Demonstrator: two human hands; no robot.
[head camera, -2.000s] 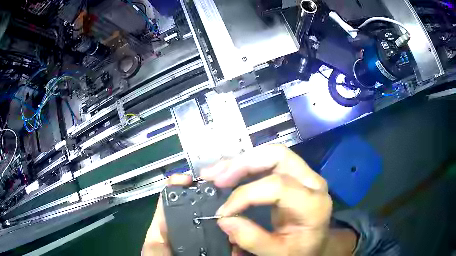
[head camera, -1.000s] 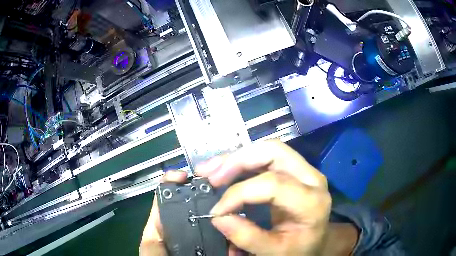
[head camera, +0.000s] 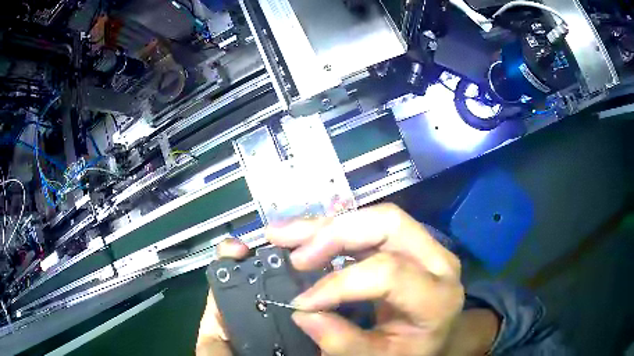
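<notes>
A dark grey fixture plate (head camera: 240, 306) with round holes and screws is held up at the bottom centre, its lower end cut off by the picture's edge. My left hand (head camera: 212, 323) holds it from the left side and behind, with a fingertip over its top edge; most of the hand is hidden. My right hand (head camera: 389, 285) pinches a thin bright metal tool (head camera: 281, 304) between thumb and index finger. The tool's tip is at a small hole in the middle of the plate.
A shiny silver carrier plate (head camera: 299, 174) lies across the conveyor rails (head camera: 184, 219) behind my hands. An inspection camera (head camera: 514, 76) with a white glow stands at upper right. A blue stool (head camera: 495, 217) is at right. Blue tubing (head camera: 45, 174) and machine parts fill the left.
The fixture plate has moved slightly left and tilted a little. The tool now slants down to the right. My right hand keeps its pinch.
</notes>
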